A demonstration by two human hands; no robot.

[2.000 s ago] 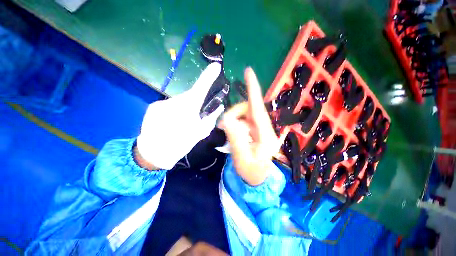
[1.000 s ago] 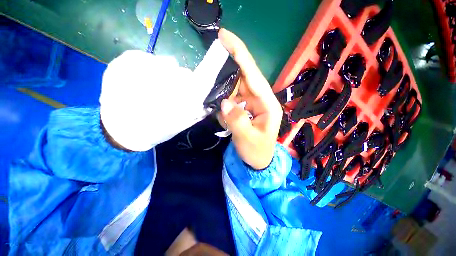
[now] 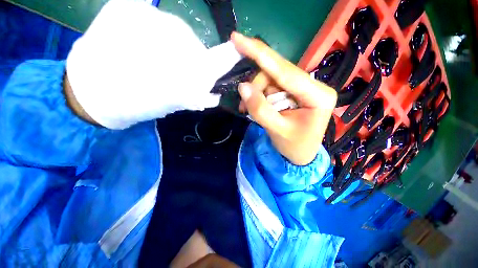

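My left hand (image 3: 141, 65), in a white glove, holds a black smartwatch (image 3: 233, 76) at the upper middle, seen from its side. My bare right hand (image 3: 291, 102) is at the watch's right side, with thumb and forefinger on it. A small white cloth (image 3: 280, 100) is tucked in the curled fingers of my right hand. Much of the watch is hidden by the glove and fingers. A black strap (image 3: 224, 18) of another watch lies on the green bench beyond my hands, its face cut off by the top edge.
A red-orange compartment tray (image 3: 401, 104) on the right holds many black watches, with straps hanging over its near edge. The green bench mat (image 3: 451, 152) runs past the tray. Something light blue (image 3: 346, 183) shows under the tray's near corner. Blue floor lies below.
The view has shifted, so the second watch's face and the orange-tabbed film have left the top of the picture. Both hands came together on the watch; the right forefinger, earlier raised, now touches it.
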